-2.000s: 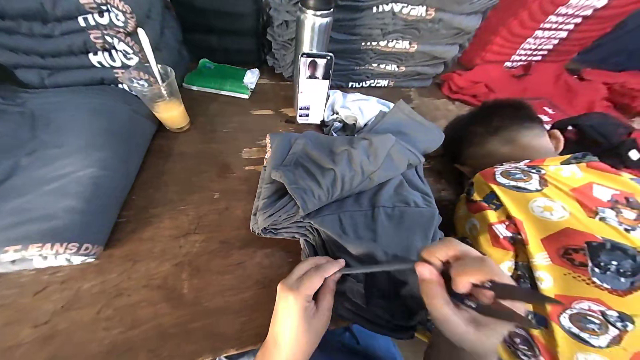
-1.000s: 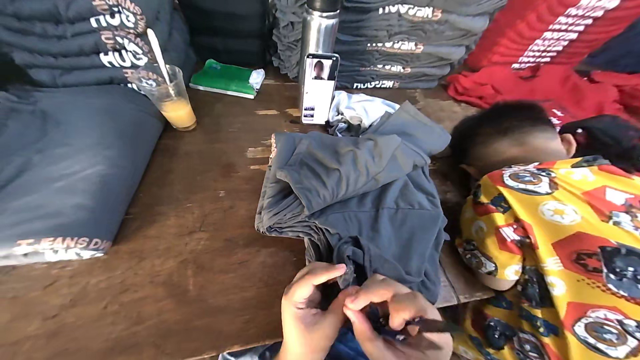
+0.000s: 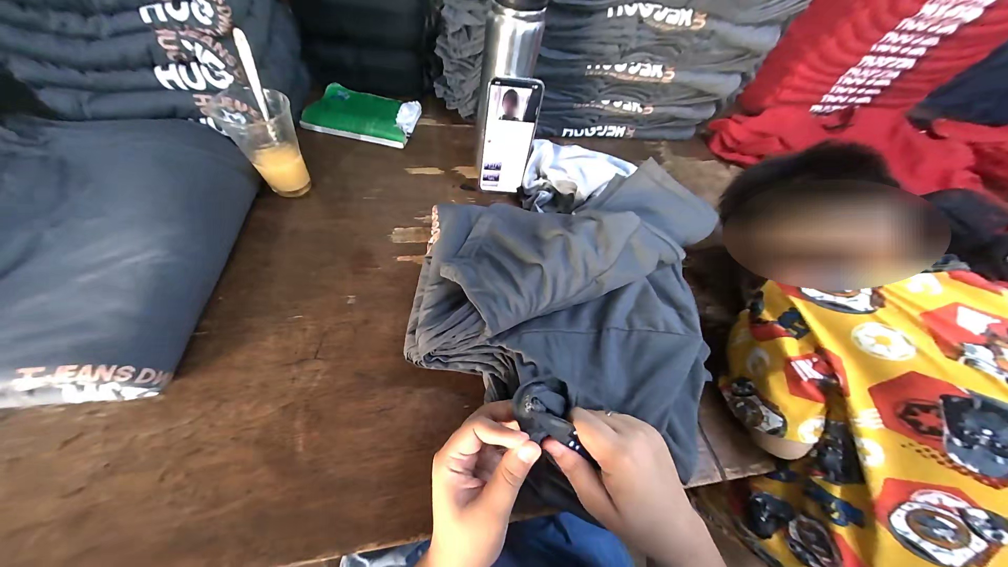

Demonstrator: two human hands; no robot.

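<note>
A dark grey garment lies folded over on the wooden table, part of it hanging at the near edge. My left hand pinches a bunched end of the dark cloth between thumb and fingers. Close beside it, my right hand grips the same bunched cloth from the right. Something dark, possibly a tool's handle, lies partly hidden under the right fingers; what it is I cannot tell.
On the wooden table stand a glass of orange drink, a green packet, and a phone against a steel bottle. Folded dark garments lie left. A person in a yellow patterned shirt is close at right.
Two seconds ago my hands held a strip stretched between them, with dark scissors in the right hand. Now the hands are close together on the bunched cloth. The person at right has turned the head.
</note>
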